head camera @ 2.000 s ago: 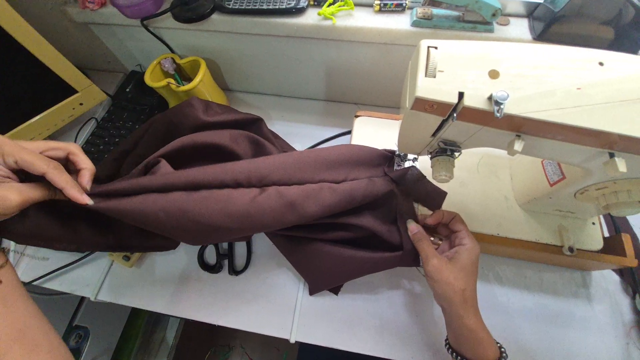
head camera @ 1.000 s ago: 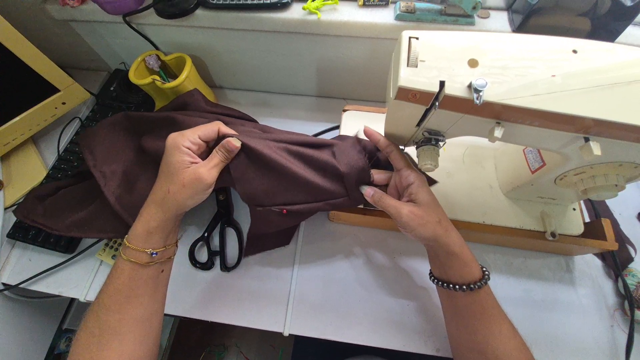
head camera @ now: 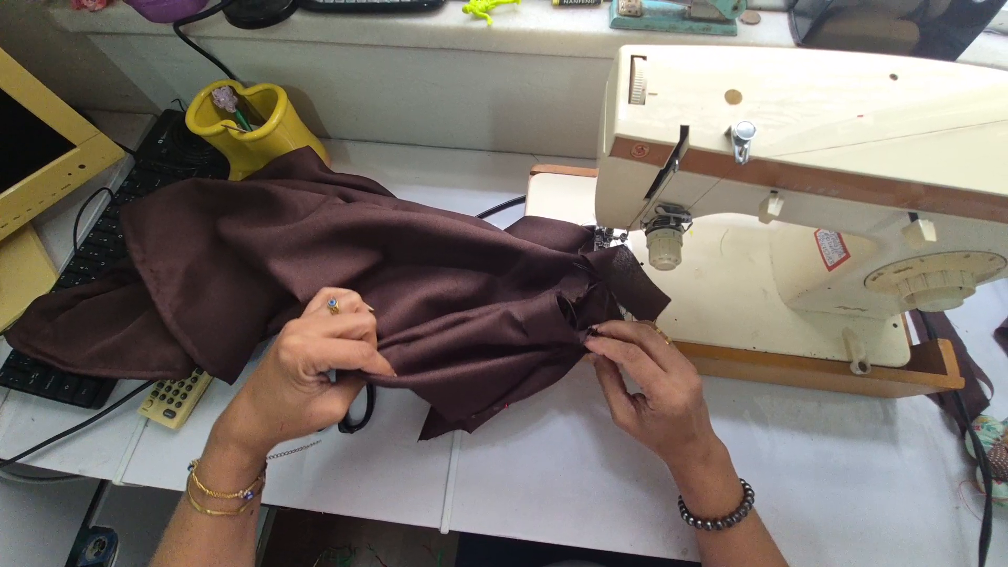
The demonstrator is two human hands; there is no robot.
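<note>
Dark brown fabric [head camera: 409, 260] lies in folds from the keyboard to the needle area of a cream sewing machine [head camera: 787, 142]. Near the middle of its front edge, my left hand [head camera: 323, 362] pinches a fold between thumb and fingers. My right hand [head camera: 650, 378] grips the gathered right end with its fingertips, just in front of the machine's bed. A small red pinhead [head camera: 507, 406] shows near the lower edge of the cloth. Scissors [head camera: 358, 409] are mostly hidden behind my left hand and the fabric.
A yellow pot [head camera: 295, 130] holding pens stands behind the cloth. At left are a black keyboard [head camera: 177, 146], a yellow-framed monitor [head camera: 87, 157] and a remote control [head camera: 175, 400]. The machine's wooden base [head camera: 819, 376] borders the work surface. Cables run at both sides.
My left hand has moved left and down along the cloth from the place it held a second ago. My right hand has moved down to the gathered end. The scissors are now mostly covered.
</note>
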